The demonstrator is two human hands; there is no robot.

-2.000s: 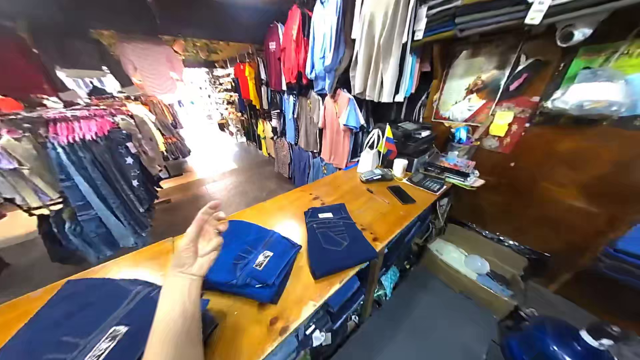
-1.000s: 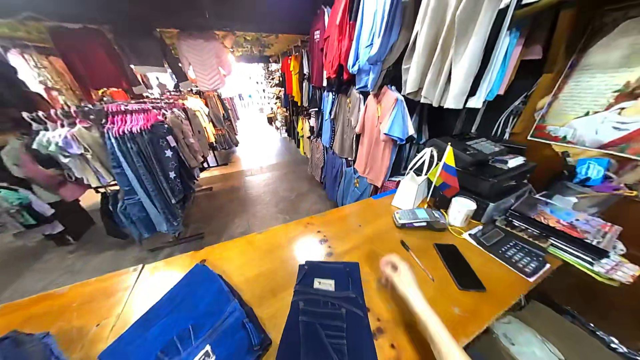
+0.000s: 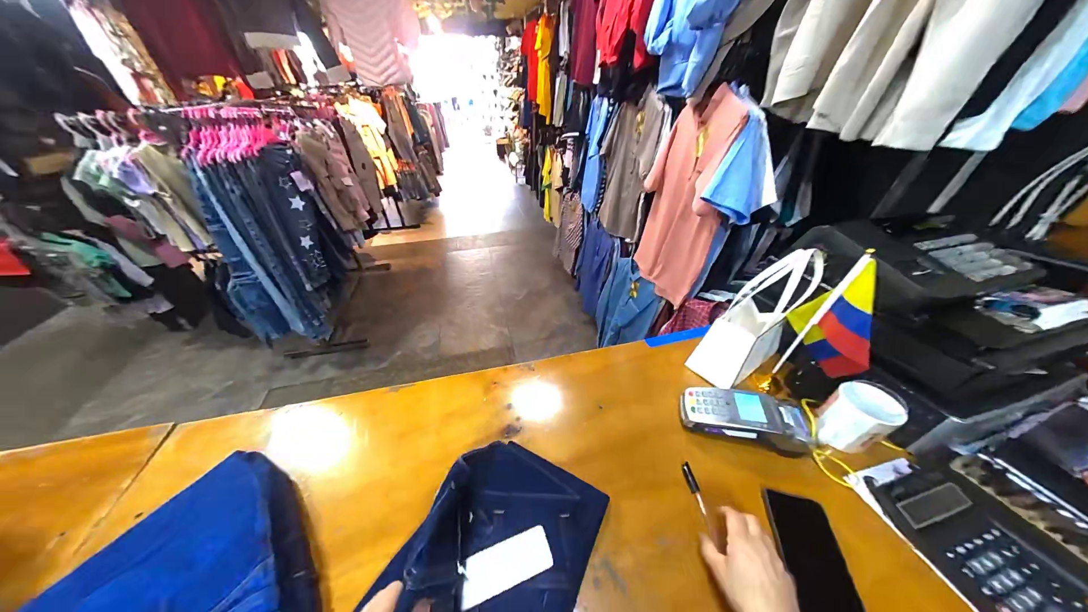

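My left hand (image 3: 387,598), mostly cut off by the bottom edge, grips a folded pair of dark blue jeans (image 3: 565,497) by its near left side. The jeans gape at their upper left, and a white label (image 3: 507,567) shows on them. At the lower right, my right hand (image 3: 750,563) is low over the wooden counter, thumb and fingers at the lower end of a pen (image 3: 694,486); whether they grip it is unclear. Just right of this hand lies a black phone (image 3: 813,552). Another folded blue pair of jeans (image 3: 187,544) lies at the left.
Along the right of the counter (image 3: 612,408) are a card terminal (image 3: 744,416), a white mug (image 3: 860,415), a white paper bag (image 3: 735,347), a small flag (image 3: 841,319) and a desk calculator (image 3: 990,531). Clothes racks (image 3: 255,221) stand beyond the counter.
My right hand has moved to the lower end of the pen. The dark jeans, flat on the counter a second ago, are now partly raised, with my left hand at them. The view has shifted a lot.
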